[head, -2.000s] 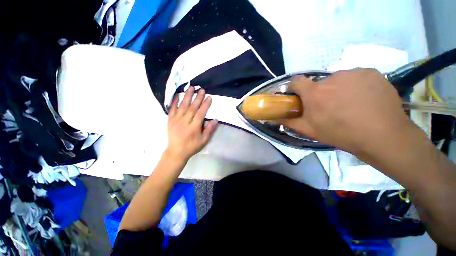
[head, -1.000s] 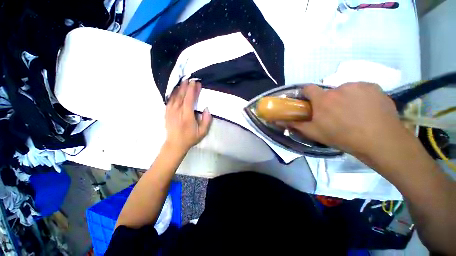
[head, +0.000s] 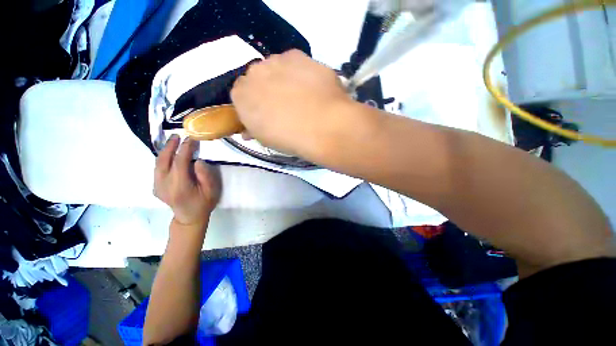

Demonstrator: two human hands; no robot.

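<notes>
The garment piece (head: 229, 27), black speckled cloth with a white band (head: 206, 65) and a plain black section, lies on the off-white sleeve board (head: 67, 138). My right hand (head: 290, 101) is closed round the wooden handle of the steam iron (head: 213, 122). The iron stands over the lower white strip, its tip pointing left; my hand and forearm hide much of it. My left hand (head: 186, 179) lies at the left end of the strip, fingertips on the cloth close to the iron's tip, holding nothing that I can see.
A heap of black-and-white pieces (head: 34, 209) lies at the left. A blue strip (head: 128, 40) is beyond the board. A blue crate (head: 226, 270) stands on the floor below. A yellow hose (head: 500, 94) loops at the upper right, and a blurred pale hose (head: 392, 44) rises behind the iron.
The iron in my right hand has moved left along the lower white strip, close to my left hand. The view has shifted, and my left fingers are now more bent.
</notes>
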